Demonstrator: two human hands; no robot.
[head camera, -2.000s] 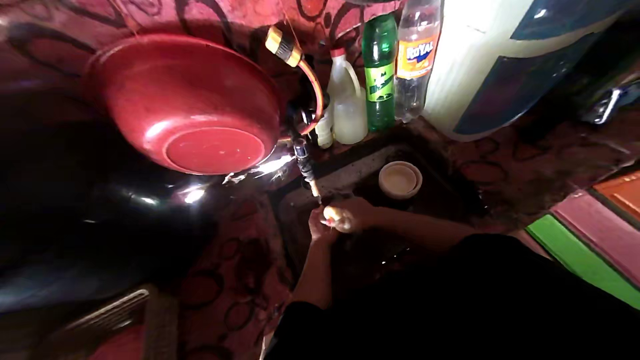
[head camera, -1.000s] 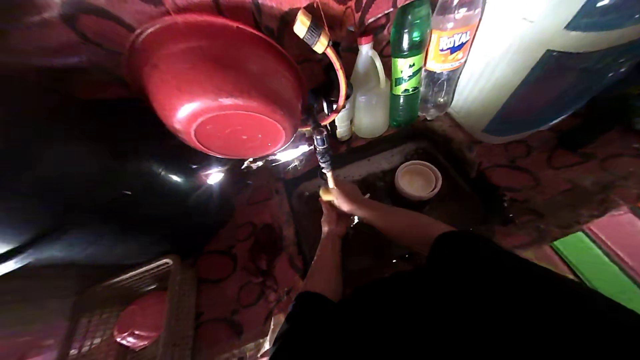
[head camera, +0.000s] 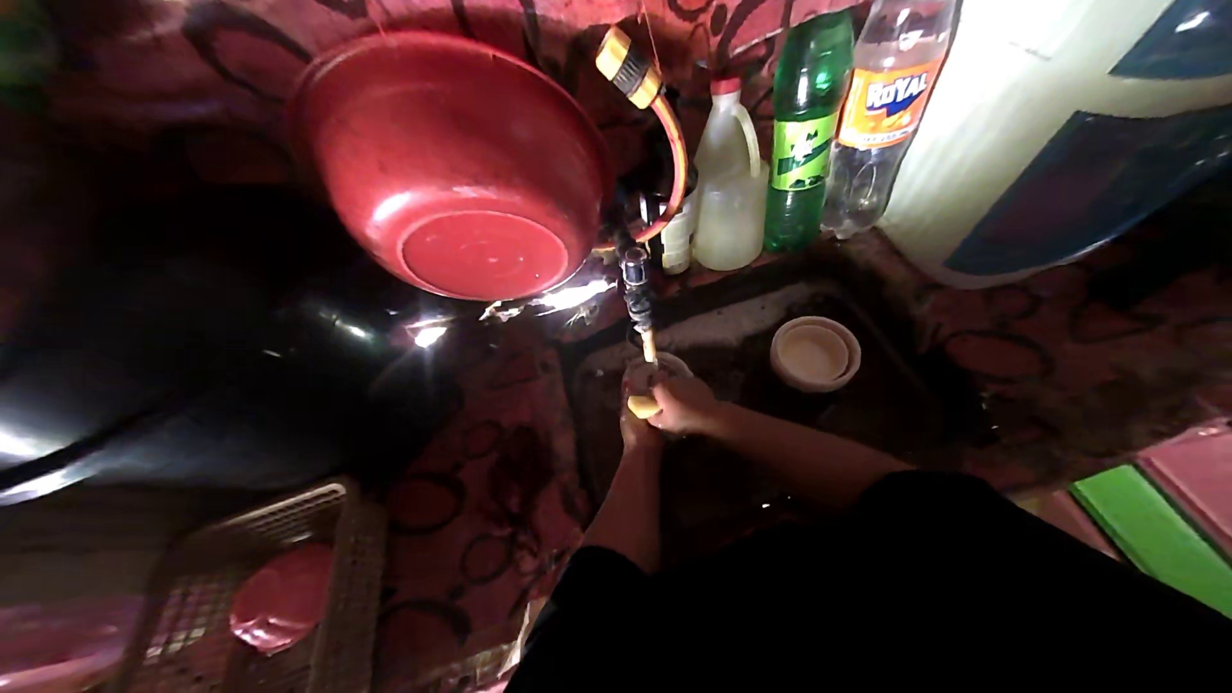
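Note:
Both my hands are together under the outlet of a faucet (head camera: 637, 289) wrapped in dark material, over a dark sink (head camera: 717, 332). My right hand (head camera: 685, 404) holds a small yellow sponge (head camera: 644, 406). Just left of it, my left hand (head camera: 639, 428) is around what looks like a clear, round-rimmed vessel (head camera: 674, 364), directly below the spout; the fingers partly hide it. Right of my hands, white round bowls (head camera: 814, 354), seemingly nested, sit in the sink.
A red plastic basin (head camera: 462, 164) leans behind the faucet. A hose (head camera: 679, 154), a whitish jug (head camera: 729, 192), a green bottle (head camera: 807, 144), a clear bottle (head camera: 881, 125) and a large pale container (head camera: 1001, 144) line the back. A plastic rack (head camera: 361, 577) with a red item stands lower left.
A clear round rim now shows at my hands beneath the spout, where the earlier frames do not show it plainly. My hands stay close together near the faucet.

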